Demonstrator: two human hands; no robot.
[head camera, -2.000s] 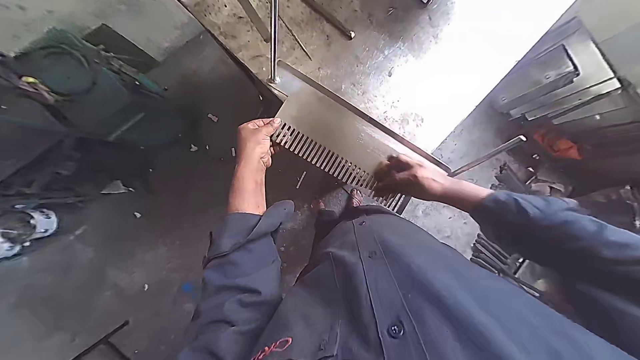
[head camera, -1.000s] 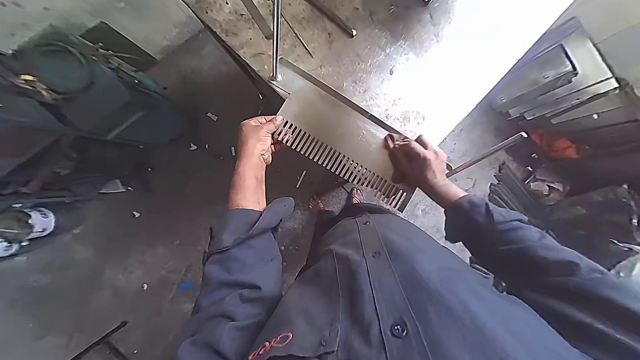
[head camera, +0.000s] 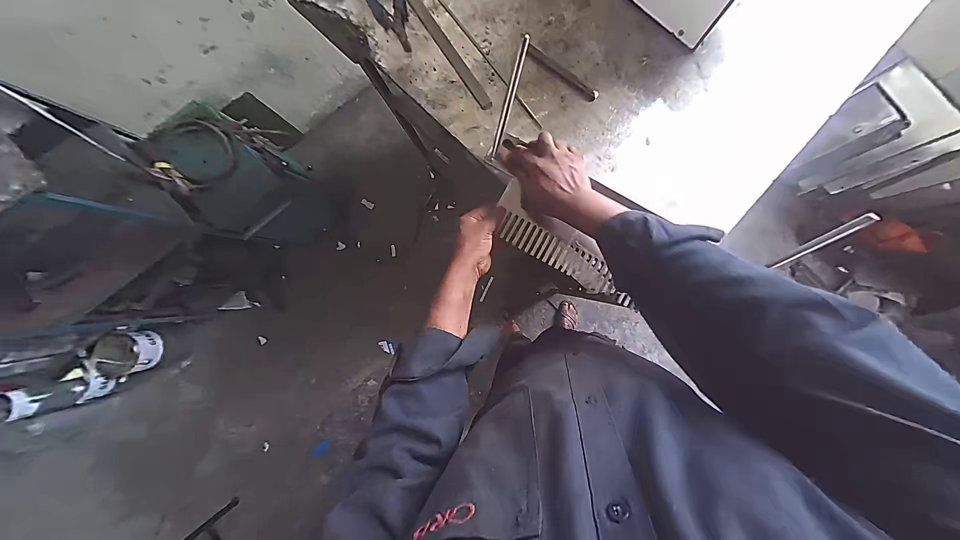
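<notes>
A flat sheet-metal plate (head camera: 551, 250) with a row of parallel slots along its near side lies at the edge of the bench. My left hand (head camera: 478, 236) grips the plate's left end with thumb and bent fingers. Bent over the bench edge, my right hand (head camera: 550, 169) is near the plate's upper left end, close to the foot of a thin metal rod (head camera: 512, 94). Whether its fingers hold the plate or a bar on the edge I cannot tell. My right forearm and sleeve cover the plate's right part.
Metal strips (head camera: 454, 56) and a short rod (head camera: 562, 73) lie on the bench (head camera: 622, 45). A second rod handle (head camera: 825, 240) sticks out at right, near stacked metal sheets (head camera: 885, 127). A green machine with cables (head camera: 217, 161) and round containers (head camera: 124, 352) stand at left. Scraps litter the floor.
My right hand has moved left and up, from the plate's right part to its upper left end by the upright rod. My left hand stays at the plate's left end.
</notes>
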